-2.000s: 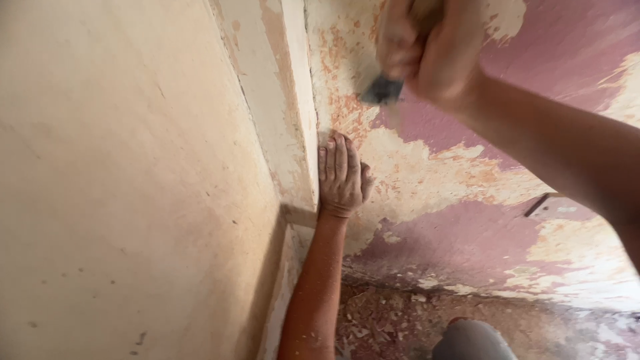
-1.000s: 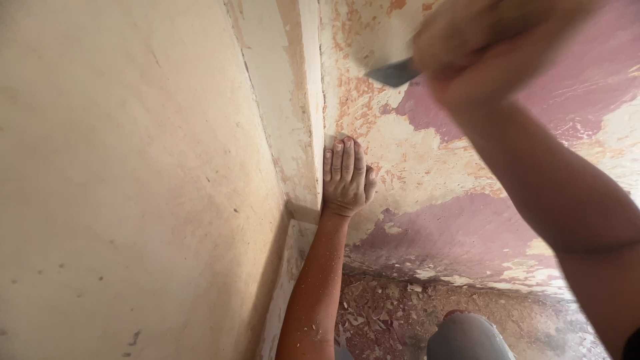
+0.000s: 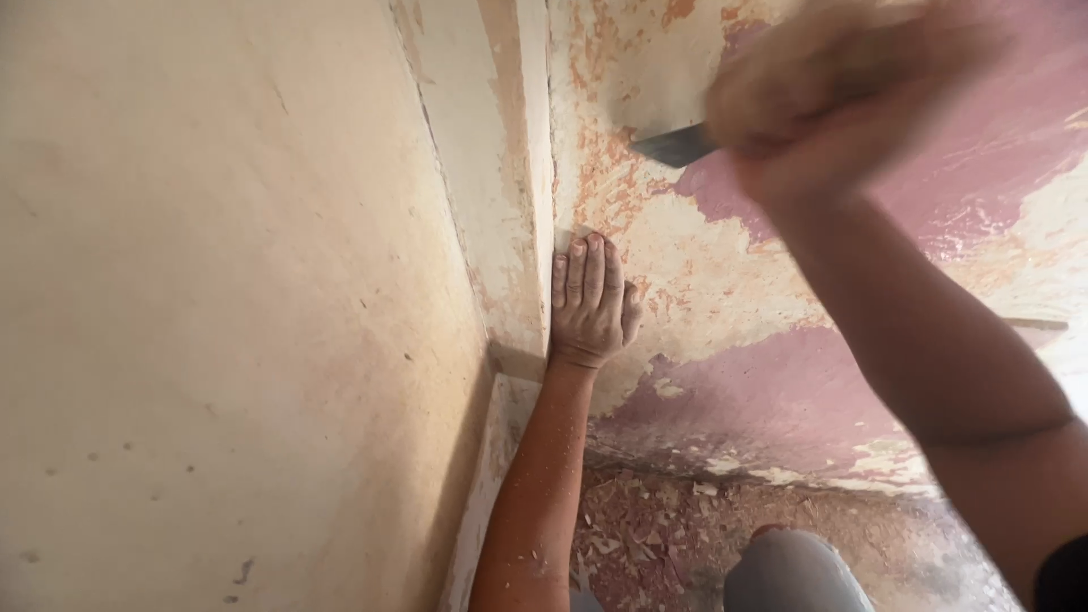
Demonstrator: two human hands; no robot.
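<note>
My left hand point(image 3: 595, 297) lies flat on the wall with its fingers pointing up, close beside the projecting corner trim, and holds nothing. Up and to the right, my right hand point(image 3: 824, 102), blurred by motion, is closed around a scraper point(image 3: 676, 146); its handle is mostly hidden in the fist. The dark metal blade points left toward a patch of wall point(image 3: 603, 170) with orange and cream marks. Purple paint point(image 3: 765, 382) with ragged edges covers other parts of this wall.
A cream wall point(image 3: 212, 297) fills the left side, meeting a pale vertical trim point(image 3: 476, 153). Below, the floor point(image 3: 646, 527) is strewn with paint flakes. My knee in grey cloth point(image 3: 790, 574) shows at the bottom. A flat fitting point(image 3: 1033, 325) is partly behind my right forearm.
My right hand and the scraper have shifted right and down a little along the wall since the earliest frame. My left hand has stayed flat on the wall by the trim.
</note>
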